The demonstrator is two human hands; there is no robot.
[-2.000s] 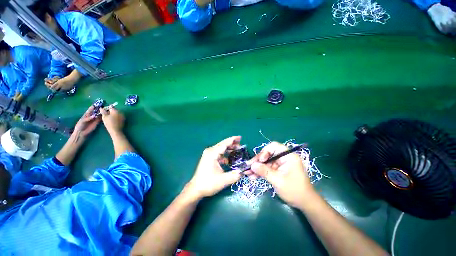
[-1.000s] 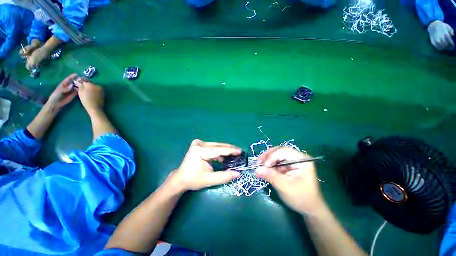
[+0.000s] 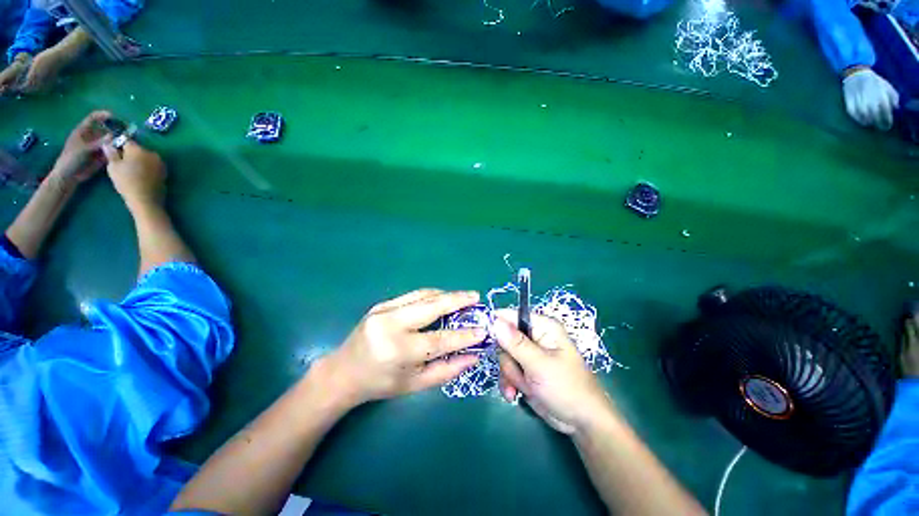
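My left hand (image 3: 398, 348) holds a small dark device housing (image 3: 464, 320), mostly hidden behind its fingers. My right hand (image 3: 544, 363) meets it at the housing's right side. It holds a slim dark tool, apparently tweezers (image 3: 524, 297), that stands up between thumb and fingers with its pale end pointing away from me. What its fingertips touch is too small to tell. A tangled heap of white strands (image 3: 576, 320) lies on the dark green worktop under and around both hands.
A black desk fan (image 3: 781, 378) stands at right with a pale cable. Single dark units lie on the green strip, one (image 3: 643, 200) ahead right, another (image 3: 265, 127) ahead left. A blue-sleeved person (image 3: 111, 373) works close at left. Another white heap (image 3: 720, 45) lies across, near a gloved hand (image 3: 870, 98).
The tool in my right hand has swung from slanting right to pointing away from me. My left fingers now cover more of the housing. The unit ahead right shows farther right.
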